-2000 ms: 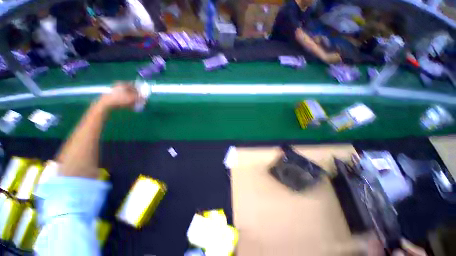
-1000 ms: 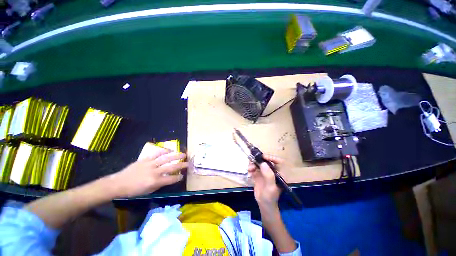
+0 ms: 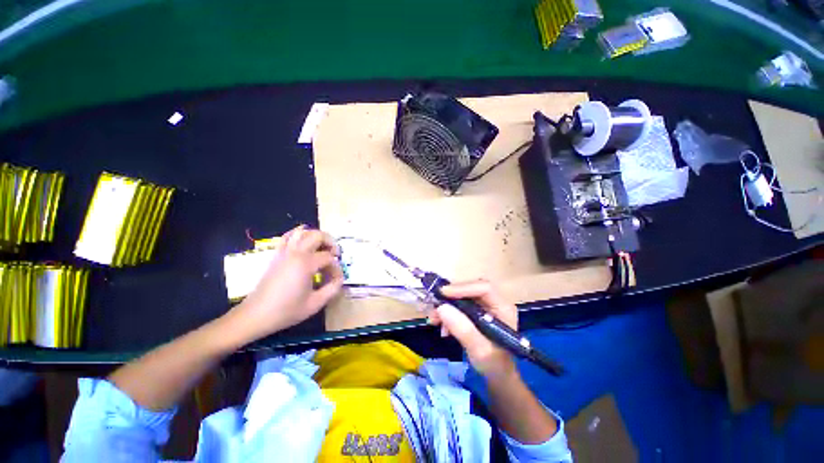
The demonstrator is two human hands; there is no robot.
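Observation:
My left hand (image 3: 298,276) lies over the right end of a white battery (image 3: 242,274) with a yellow edge, fingertips at a small greenish circuit board (image 3: 343,264) at the left end of a white housing (image 3: 375,269). The fingers hide most of the joint; thin red wire shows above them. What exactly the fingers pinch cannot be told. My right hand (image 3: 474,316) holds a black soldering iron (image 3: 488,327), its metal tip pointing up-left above the housing. A clear plastic bag (image 3: 388,294) shows under the housing.
Battery stacks (image 3: 125,222) stand at left. A black fan (image 3: 443,140) stands on the cardboard mat (image 3: 361,185). A black solder feeder (image 3: 583,203) with a wire reel (image 3: 614,127) is at right, then a white cable with plug (image 3: 757,188). Packs lie on the green belt (image 3: 298,45).
My left hand has moved from the battery beside the mat to the housing's left end. The iron, still in my right hand, now has its tip lower over the housing. The view has shifted.

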